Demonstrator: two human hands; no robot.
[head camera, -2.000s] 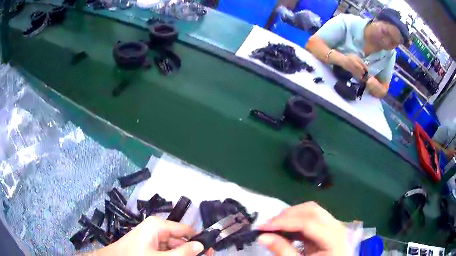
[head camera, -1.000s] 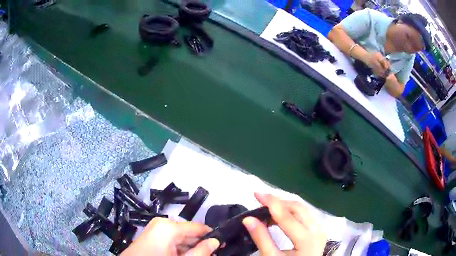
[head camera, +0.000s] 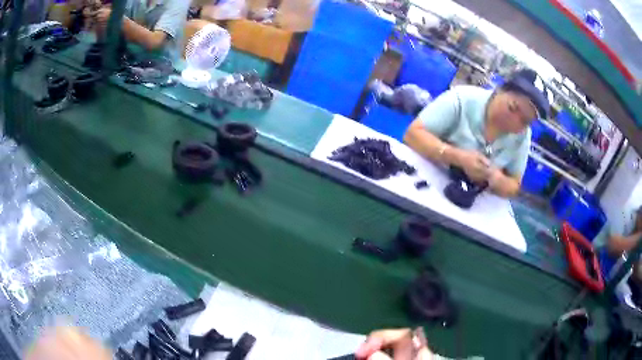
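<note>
My right hand (head camera: 395, 344) is at the bottom edge, partly cut off. Its fingers grip a black piece, likely the headband (head camera: 343, 357), of which only a short end shows. My left hand (head camera: 67, 344) is a blurred shape at the lower left, cut off by the edge, away from the headband; its fingers cannot be made out. Loose black headband end covers (head camera: 163, 339) lie in a pile between the hands, over bubble wrap (head camera: 105, 285) and the white work sheet (head camera: 271, 325).
The green belt (head camera: 281, 246) crosses in front, with headphone assemblies (head camera: 428, 298) on it. Opposite, a person (head camera: 479, 133) works at a white sheet (head camera: 486, 221) with a black pile (head camera: 373, 157). A red bin (head camera: 582, 258) stands right. Clear plastic bags (head camera: 35, 232) lie left.
The view has tilted up, showing more of the far bench. My left hand has come off the black piece and moved left. My right hand still holds it, lower in the picture.
</note>
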